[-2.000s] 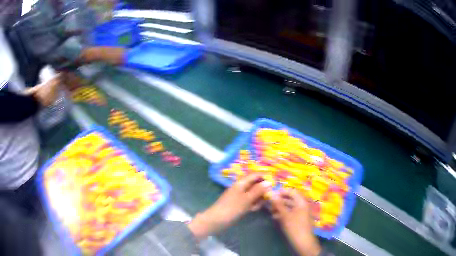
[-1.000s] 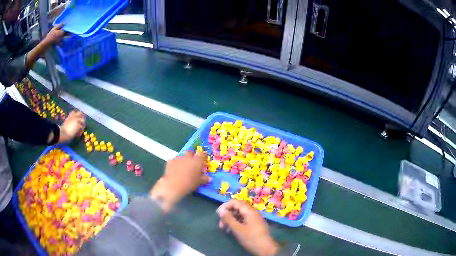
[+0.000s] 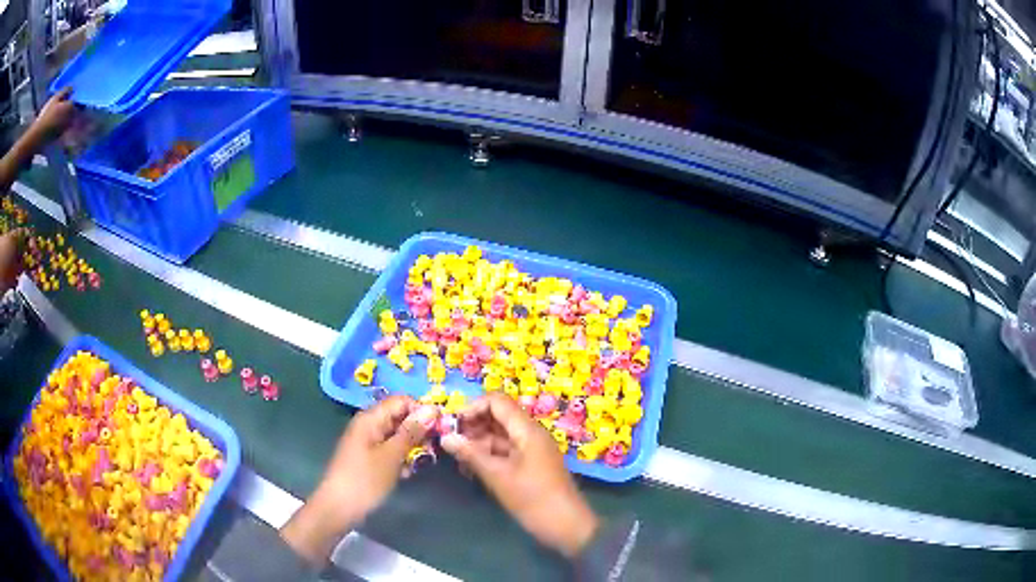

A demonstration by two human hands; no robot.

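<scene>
My left hand [image 3: 366,464] and my right hand [image 3: 514,457] meet over the near edge of a light blue tray [image 3: 341,362]. The left fingertips pinch a small pink toy figure, and the right fingertips hold a small silvery part against it; the fingers partly hide both. Another small dark and silvery piece shows under my left fingers. The tray holds many yellow and pink figures [image 3: 545,341], with its left end partly bare.
A second blue tray [image 3: 231,455] heaped with figures [image 3: 114,466] is at lower left. A short row of figures [image 3: 182,339] lies behind it. A deep blue crate [image 3: 188,222], another person's hand [image 3: 51,114] holding an empty tray [image 3: 142,51], and a clear box [image 3: 918,375] are around.
My hands have come together at the near tray edge; before, they were apart, the left in the tray's left end. The view has shifted, showing more of the crate.
</scene>
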